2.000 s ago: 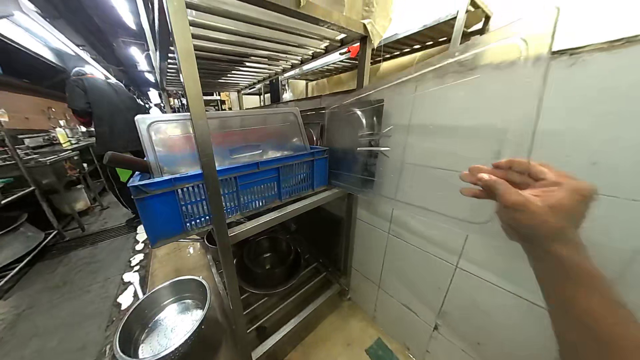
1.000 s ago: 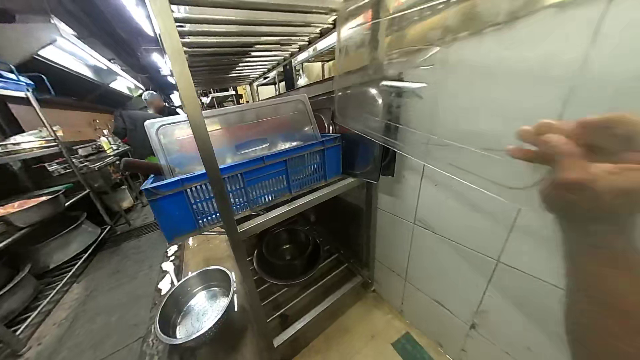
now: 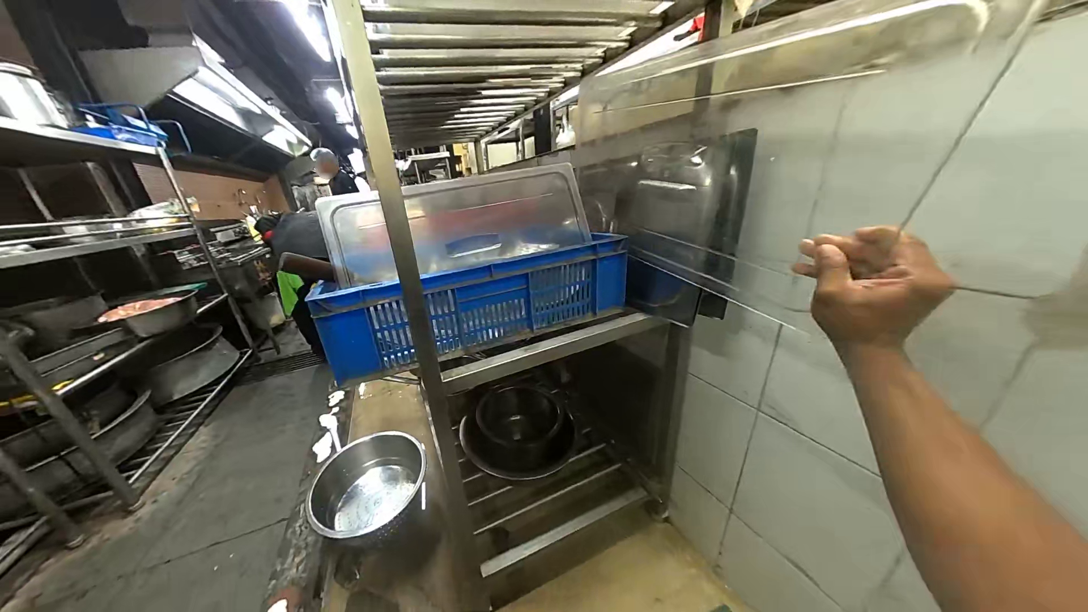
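Observation:
My right hand (image 3: 880,285) has its fingers curled around the lower right edge of a clear plastic lid (image 3: 782,187). The lid is tilted in front of the tiled wall, and its far end reaches past the right end of a blue plastic crate (image 3: 501,302). Inside the crate stands another translucent lid (image 3: 501,212), leaning on its long side. A dark handle sticks out at the crate's left end. The crate rests on a metal rack (image 3: 561,344). My left hand is not in view.
Dark metal bowls (image 3: 518,421) sit on the rack's lower shelf. A steel pot (image 3: 367,484) stands left of the rack's post. Slatted shelving (image 3: 510,76) hangs overhead. Large pans (image 3: 191,365) fill shelves across the aisle, where a person (image 3: 297,234) is farther back.
The clear lid and my right hand have shifted relative to the rack, with the lid's far end nearer the crate's right end. The view has swung somewhat left.

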